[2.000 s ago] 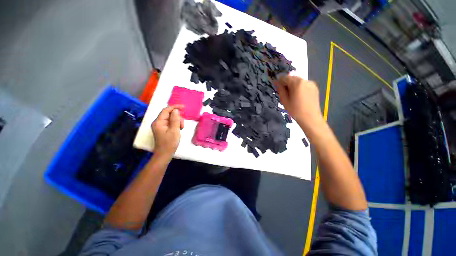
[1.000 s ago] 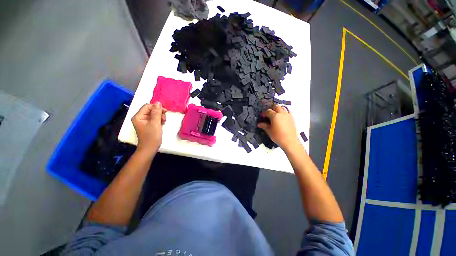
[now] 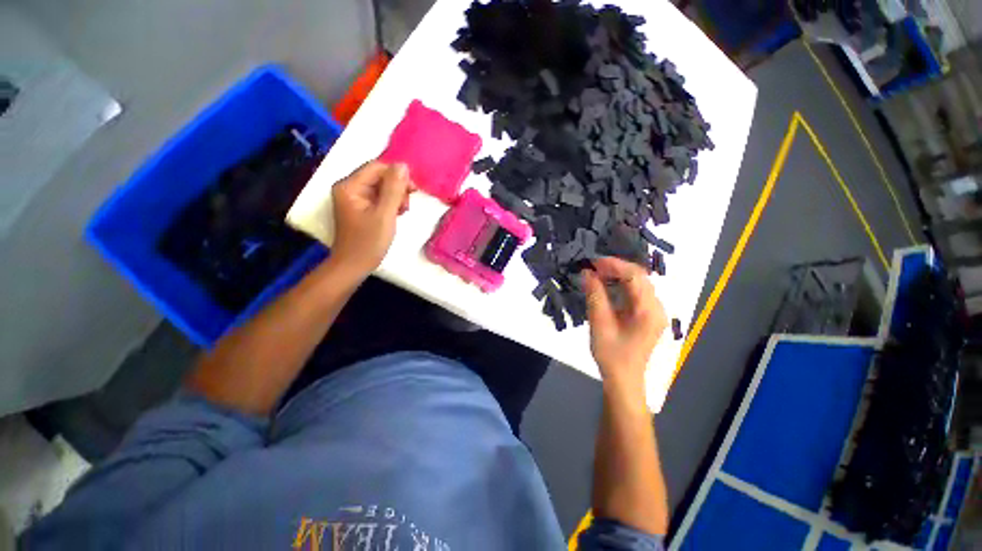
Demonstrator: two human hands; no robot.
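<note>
A large loose heap of small black pieces (image 3: 603, 118) lies on the white tabletop. The pink fixture (image 3: 463, 237) sits near the table's front edge, with black pieces in its recess. The plain pink square (image 3: 433, 149) lies beside it, farther from me. My left hand (image 3: 368, 210) is at the near left corner of the pink square, thumb and fingers pinched on that corner. My right hand (image 3: 628, 312) is at the near end of the heap, fingers bent and partly spread; whether it holds a piece cannot be told.
A blue bin (image 3: 113, 231) with shiny black contents stands left of the table. Something orange (image 3: 361, 88) shows behind the table's left edge. Blue panels with pale edges (image 3: 797, 404) and shiny black items stand at the right, beyond a yellow floor line (image 3: 743, 231).
The view has turned and shifted. My right hand has moved from the heap's right side to its near end, its fingers now more spread. My left hand stays at the pink square.
</note>
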